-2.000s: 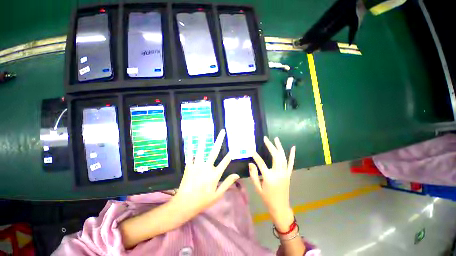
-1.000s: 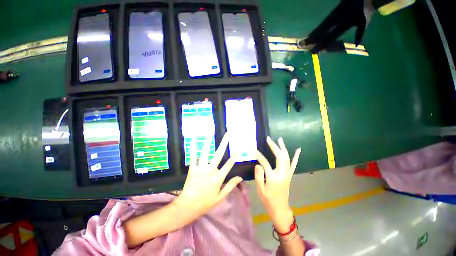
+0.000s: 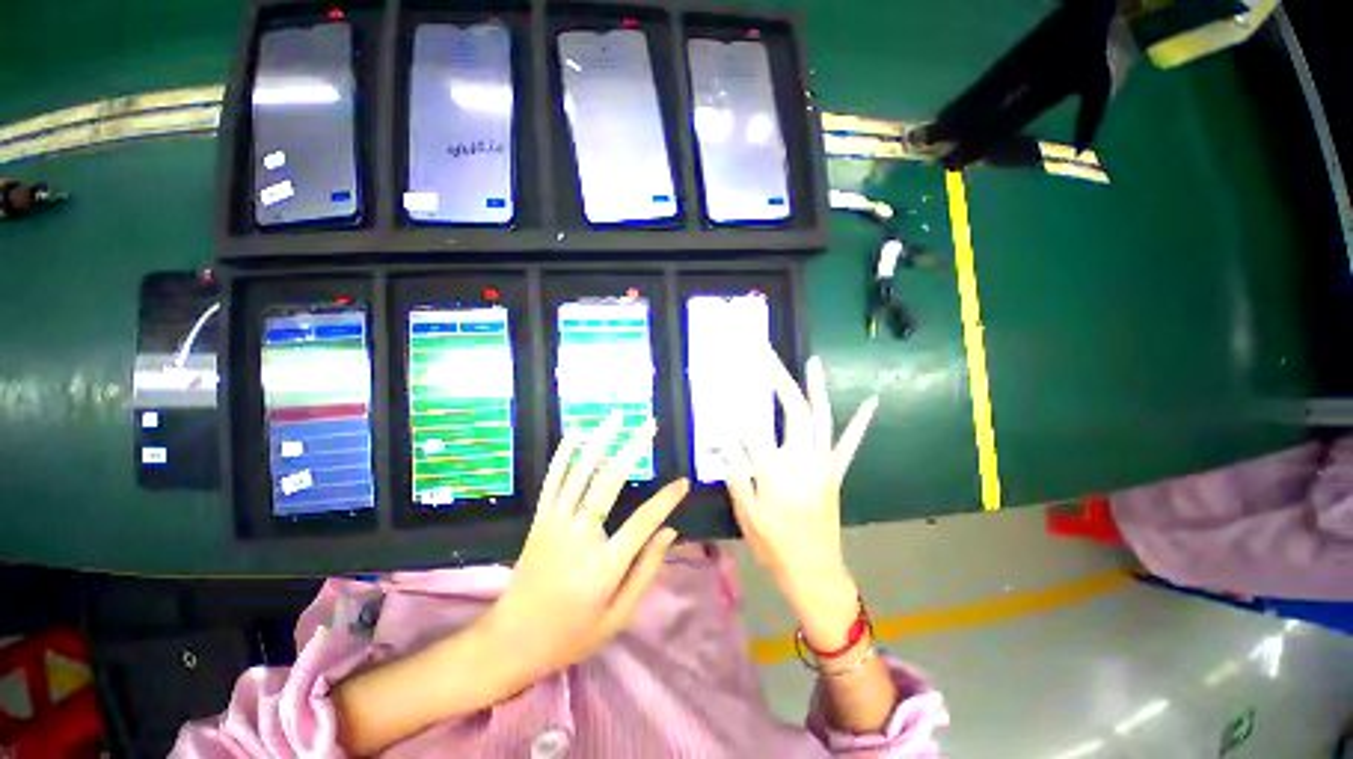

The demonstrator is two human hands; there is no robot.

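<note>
The near black phone tray point(image 3: 384, 400) holds phones in its four slots. Its leftmost phone point(image 3: 318, 423) shows blue and pale bands with a red bar. The second phone point(image 3: 460, 400) shows green and white stripes. The third phone point(image 3: 606, 363) shows paler green stripes. The rightmost phone point(image 3: 727, 356) has a white lit screen. My left hand point(image 3: 586, 541) is spread over the third phone's lower end, holding nothing. My right hand point(image 3: 797, 489) has its fingers apart over the rightmost phone's lower right part, holding nothing. I cannot tell if fingertips touch the screens.
A far tray point(image 3: 534, 245) holds more phones with grey-white screens. A dark loose phone point(image 3: 175, 389) lies left of the near tray. Small black and white plugs point(image 3: 890, 289) lie right of the trays. A black bracket arm point(image 3: 1024, 82) is at upper right. A pink sleeve point(image 3: 1224, 504) shows at far right.
The leftmost near phone's screen went from grey to blue and pale bands with a red bar. My left hand has moved slightly left and down; my right hand has moved up over the rightmost phone.
</note>
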